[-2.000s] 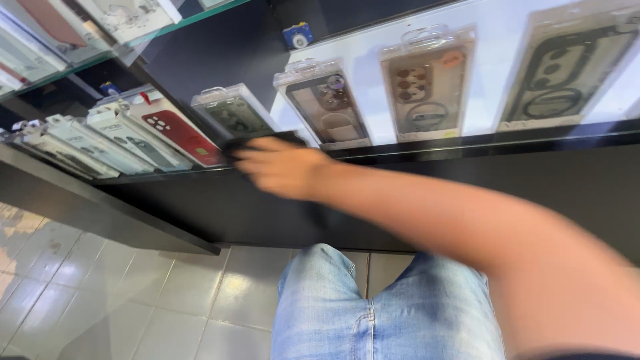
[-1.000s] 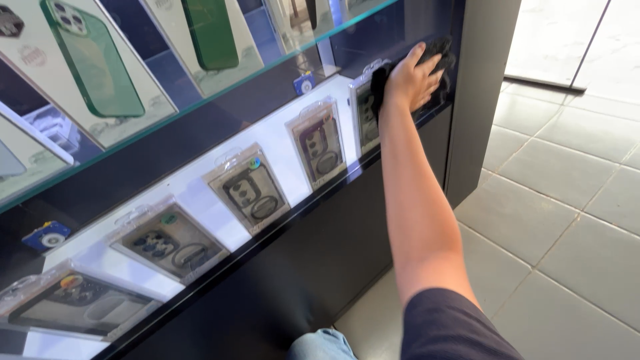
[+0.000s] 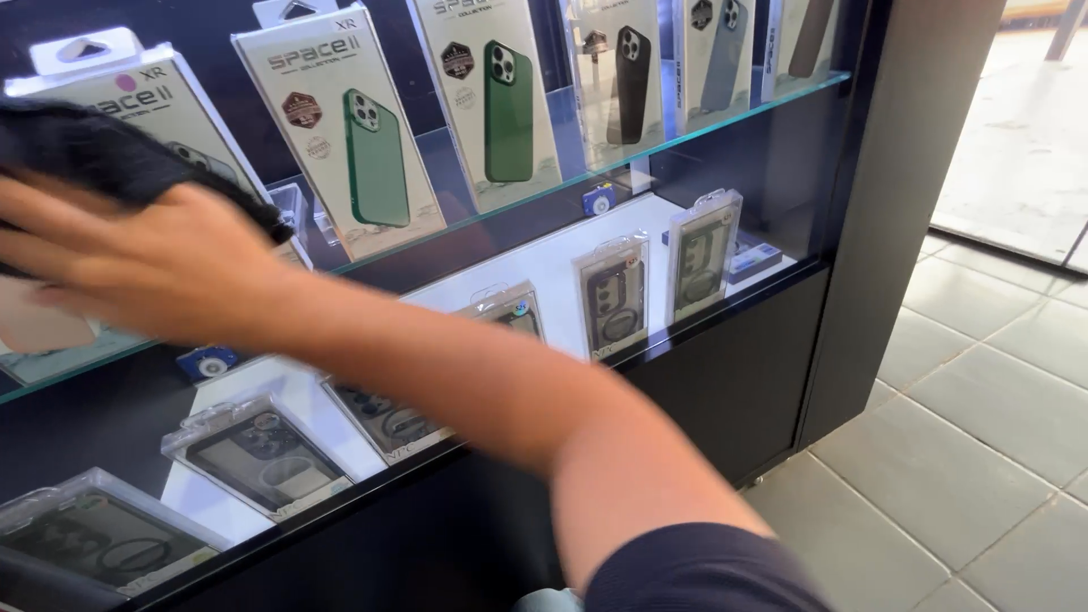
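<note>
My right hand (image 3: 161,255) reaches in from the lower right to the left edge of the view. Beneath its palm and fingers is a black cloth (image 3: 93,157), bunched and blurred. Hand and cloth cover part of a white boxed phone case (image 3: 144,93) on the upper glass shelf (image 3: 476,223). Whether the cloth touches a glass front or the box cannot be told. To the right of the hand stands a box with a green phone case (image 3: 374,161). My left hand is not in view.
Clear-boxed phone cases (image 3: 614,297) lean on the white lower shelf (image 3: 552,255), partly behind my forearm. Small blue-and-white items (image 3: 599,200) sit under the glass shelf. A dark cabinet panel (image 3: 731,382) and side wall (image 3: 901,195) border the tiled floor (image 3: 977,450).
My right hand and the black cloth have moved from the right end of the lower shelf to the left, up by the upper shelf's boxes. The view has shifted.
</note>
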